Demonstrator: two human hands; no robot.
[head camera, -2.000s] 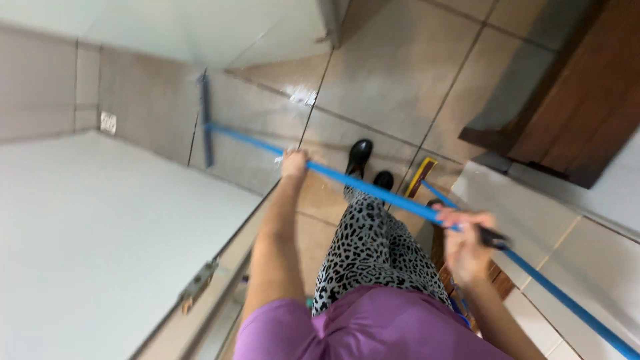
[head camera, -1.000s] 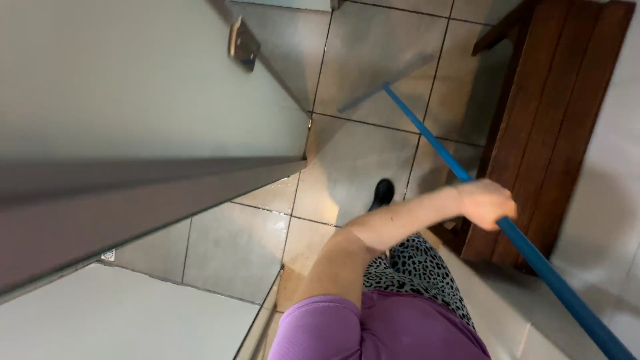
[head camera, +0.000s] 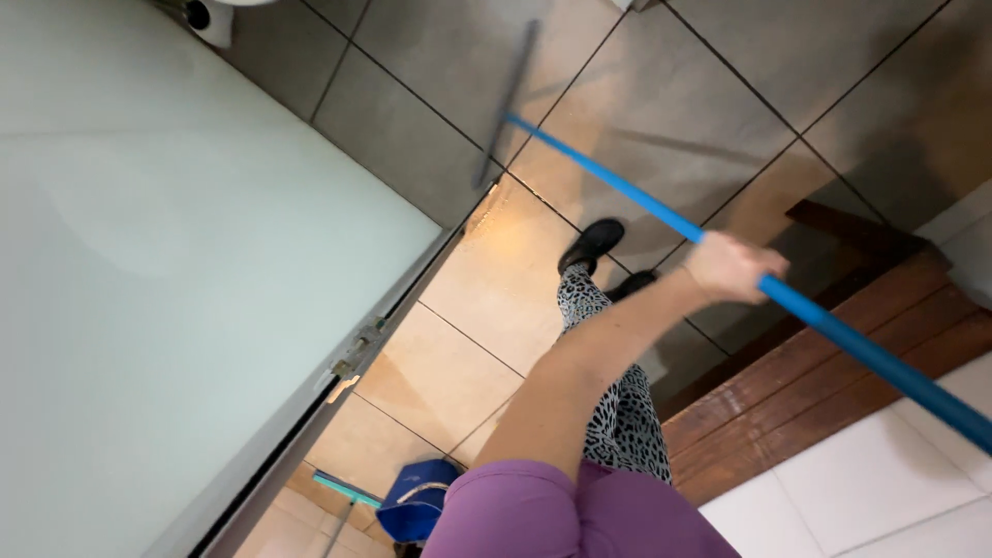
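My left hand (head camera: 735, 267) is closed around the blue pole (head camera: 620, 184) of a floor squeegee, and that arm reaches across from the purple sleeve. The pole runs from the squeegee's long dark head (head camera: 508, 105), blurred on the grey floor tiles at upper middle, to the right edge of the view. My right hand is out of view. Below the pole are black shoes (head camera: 593, 242) and leopard-print trousers.
A frosted glass door (head camera: 194, 256) with a metal latch fills the left. A slatted wooden bench (head camera: 821, 372) stands at the right by white wall tiles. A blue bucket (head camera: 416, 500) and a turquoise squeegee (head camera: 346, 489) are at the bottom. Wet-looking floor shines near the door edge.
Two seconds ago both hands were on the pole; now only my left hand shows on it. The squeegee head has moved over the floor. The view has shifted and turned.
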